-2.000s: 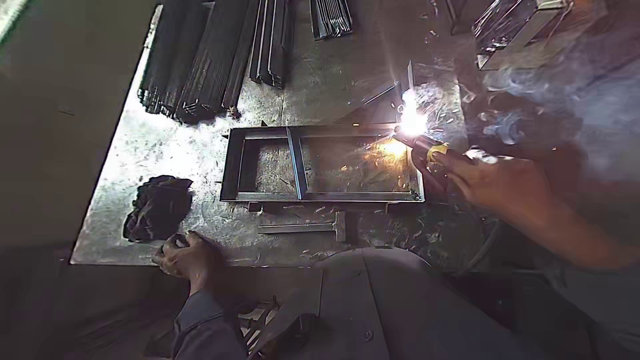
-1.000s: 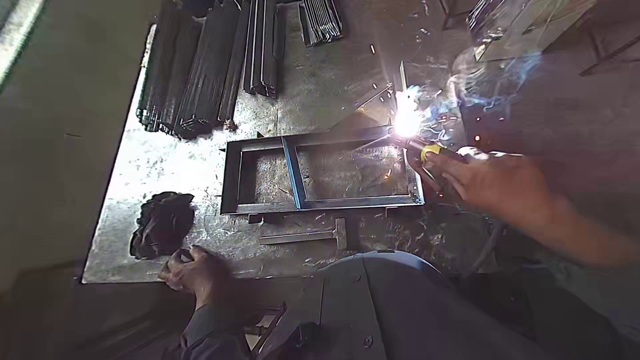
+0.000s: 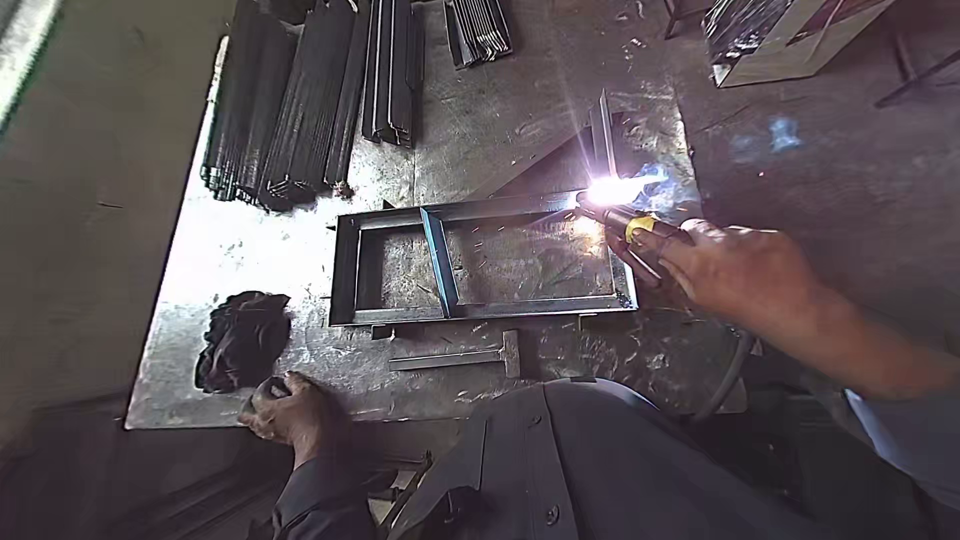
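Note:
My right hand (image 3: 742, 266) grips a welding torch (image 3: 637, 225) with a yellow band. Its tip is at the far right corner of a rectangular angle-steel frame (image 3: 525, 306), where a bright arc (image 3: 611, 191) burns and sparks fly. A bluish steel crossbar (image 3: 440, 262) spans the frame left of its middle. My left hand (image 3: 289, 409) rests at the near edge of the metal table, fingers curled around a small dark rounded object (image 3: 268, 390) that I cannot identify. Just beyond it lies a crumpled dark cloth (image 3: 244, 341). A T-shaped steel piece, like a hammer (image 3: 450, 360), lies nearer me than the frame.
Bundles of dark steel bars (image 3: 300, 112) lie at the far left of the metal table (image 3: 180, 390), with a smaller bundle (image 3: 478, 30) farther right. An upright steel piece (image 3: 602, 135) stands behind the arc. A box-like container (image 3: 802, 45) is at the far right. The torch cable (image 3: 727, 382) hangs at the near right.
The arc stays lit near the far right corner, and its glare and smoke have changed shape. Both hands keep about the same places. The view has shifted slightly.

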